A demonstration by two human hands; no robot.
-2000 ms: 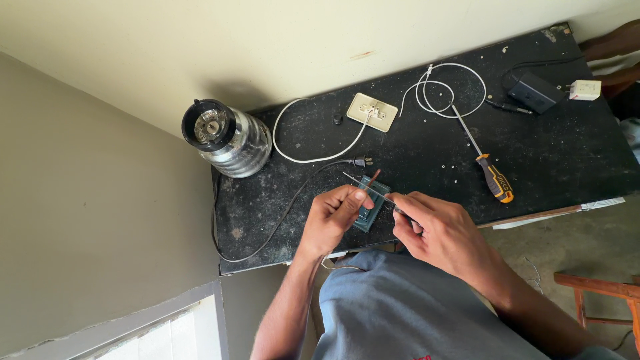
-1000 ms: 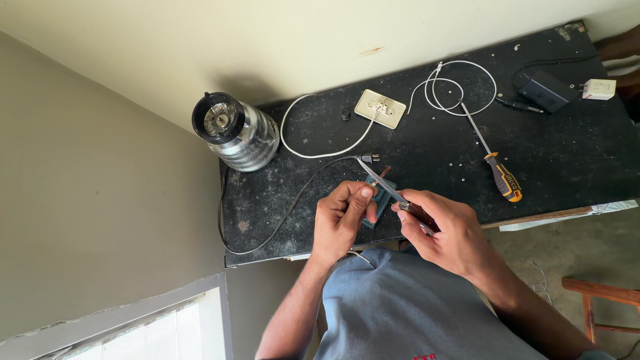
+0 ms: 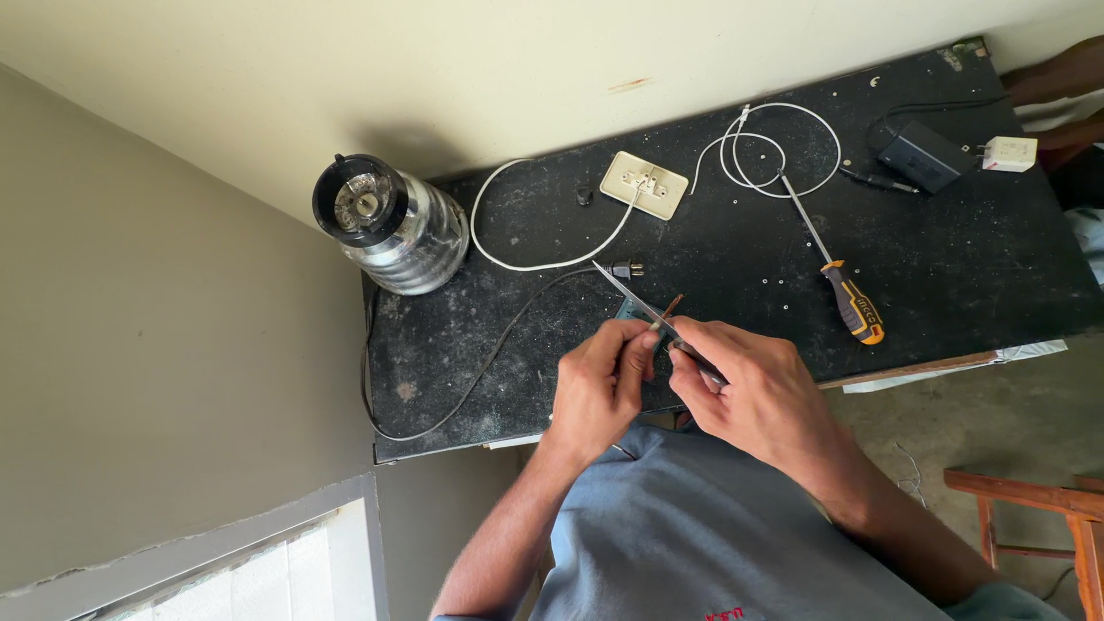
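Observation:
My left hand (image 3: 604, 384) pinches a thin cable with pale insulation, whose bare copper-coloured end (image 3: 674, 304) sticks up past the fingers. My right hand (image 3: 750, 388) grips a knife (image 3: 634, 296) by its dark handle, and the blade crosses the cable close to my left fingertips. Beneath the hands lies a bluish-green object (image 3: 631, 310), mostly hidden. Just beyond the blade's tip rests a black power plug (image 3: 625, 270) with its cord. A cream wall-socket plate (image 3: 644, 185) with a white cable joined to it lies farther back.
A metal blender base (image 3: 405, 228) stands at the black tabletop's (image 3: 535, 354) left. To the right are a screwdriver (image 3: 849, 302), a coiled white cable (image 3: 837, 142), a black power adapter (image 3: 925, 157) and a white charger (image 3: 1009, 154). Another person's arm (image 3: 1056, 78) shows at far right. A wooden stool (image 3: 1026, 496) stands below.
The knife blade has shifted against the cable between my hands; both hands keep their hold. The view has moved slightly.

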